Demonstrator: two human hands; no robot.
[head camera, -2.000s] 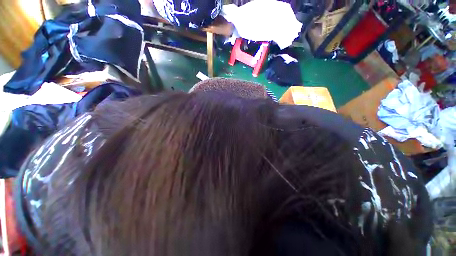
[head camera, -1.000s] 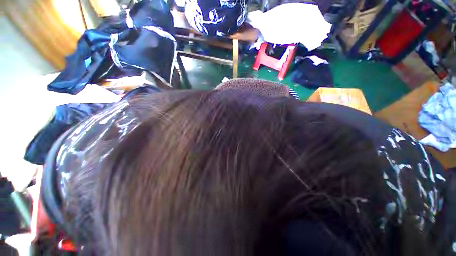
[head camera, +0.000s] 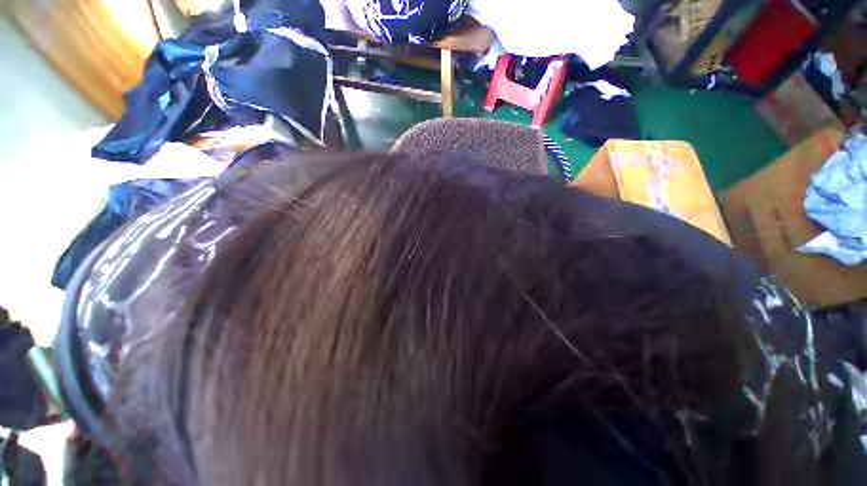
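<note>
Neither of my hands is in view; my dark hair and black top with white squiggle print fill the lower and middle picture. Just beyond them is a brown padded seat with a striped edge. A yellow-tan block, a wooden stool or taped box, stands right of it. Dark garment pieces with white trim lines lie in a heap at the upper left. A dark cloth piece lies below them, partly hidden by my shoulder.
A red plastic stool and dark cloth bundle are on the green floor. White cloth is above. A person in a printed top sits at a wooden bench. Light blue cloth lies on a carton.
The view has shifted, so the surroundings first moved right, then slightly up in the picture. More of the padded seat and yellow-tan block now shows. No hand has appeared.
</note>
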